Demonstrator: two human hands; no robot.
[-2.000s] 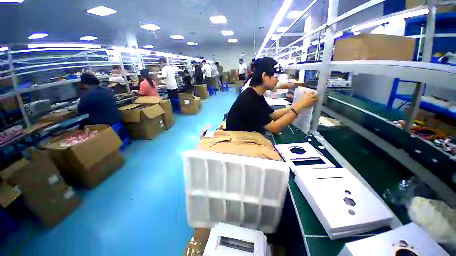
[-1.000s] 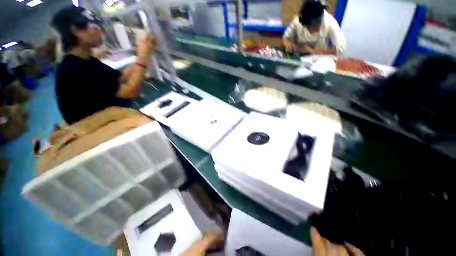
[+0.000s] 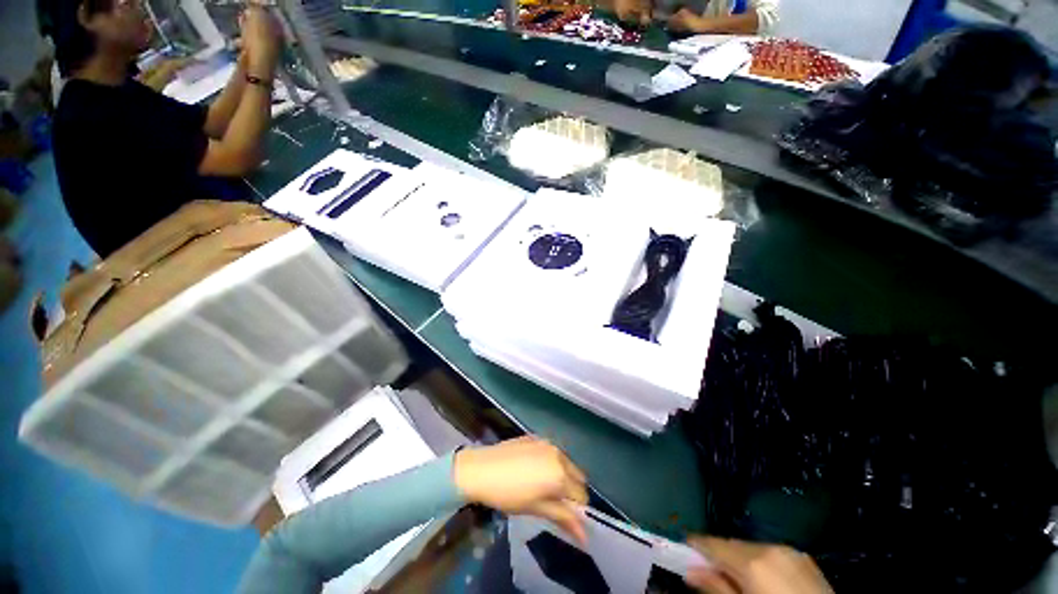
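My left hand [image 3: 524,478] is at the bottom centre, its fingers on the upper left edge of a white insert tray [image 3: 615,555]. My right hand [image 3: 760,569] grips the same tray's right side and is partly cut off by the frame's bottom edge. The tray has a dark hexagonal hole and a dark slot; its lower part is out of view. Beyond it, a stack of white inserts [image 3: 557,313] stands on the green bench. Its top one holds a black watch head [image 3: 555,251] in the round hole and a black coiled cable [image 3: 652,284] in the rectangular opening.
A black cable heap [image 3: 870,453] lies right of the stack. More inserts [image 3: 424,221] lie behind it. A compartment tray [image 3: 220,383] leans on a brown carton [image 3: 151,261] at left, with inserts [image 3: 348,447] in front. Bags of cream parts [image 3: 559,145] lie on the belt. A person sits at upper left.
The view has turned down and right. My left hand has moved from the insert at lower left to the insert tray at bottom centre, which both hands now hold.
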